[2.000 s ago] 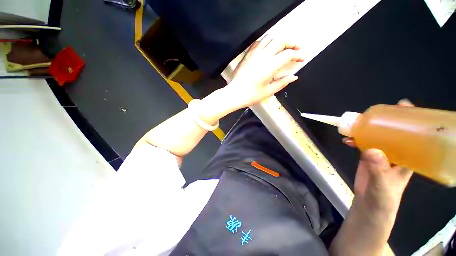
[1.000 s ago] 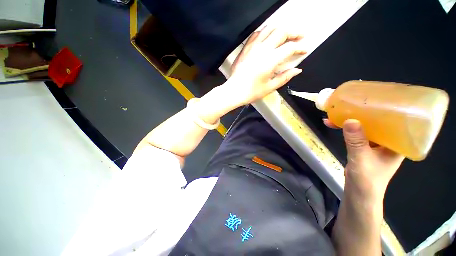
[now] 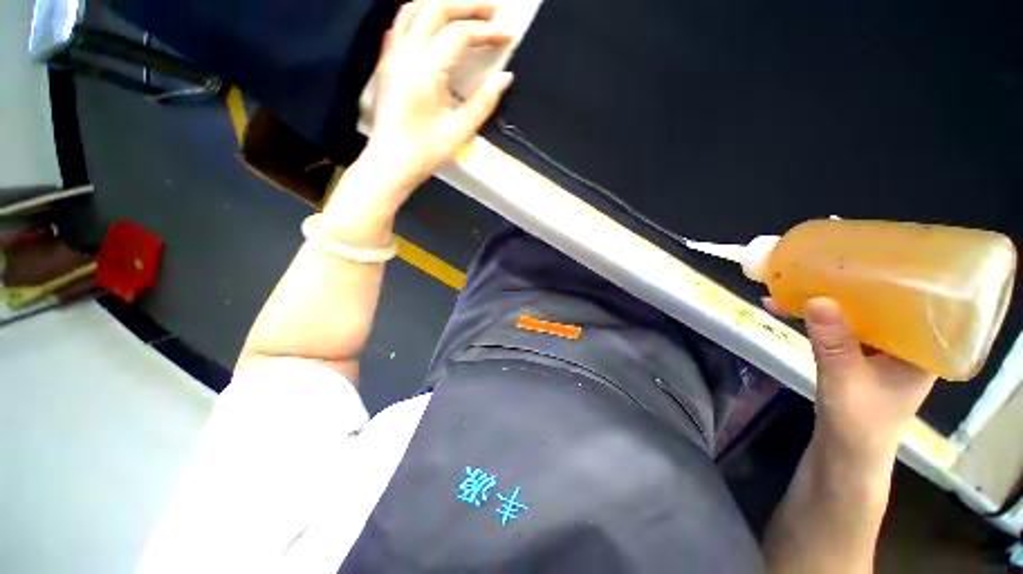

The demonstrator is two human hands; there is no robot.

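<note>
A large black panel (image 3: pixel 718 123) lies flat on the white table (image 3: pixel 628 249), near its front edge. My right hand (image 3: pixel 858 359) grips the glue bottle (image 3: pixel 897 289), a translucent bottle of amber liquid held on its side. Its thin pale nozzle points left and its tip is at the panel's near edge. A thin shiny line (image 3: pixel 595 191) runs along that edge from near my left hand to the nozzle tip. My left hand (image 3: pixel 432 95) has its fingers spread and bent over the table's left part, beside the panel. Whether its fingertips touch the panel is unclear.
Dark cloth (image 3: pixel 258 56) hangs at the table's left end. Below it on the grey floor is an open brown box (image 3: pixel 286 157) by a yellow line. A red object (image 3: pixel 129 260) is at far left, near a white surface (image 3: pixel 90 426). A pale piece (image 3: pixel 998 387) is at the right edge.
The view has turned and shifted right. The nozzle tip has moved right along the panel edge, away from my left hand, and a thin line now shows behind it.
</note>
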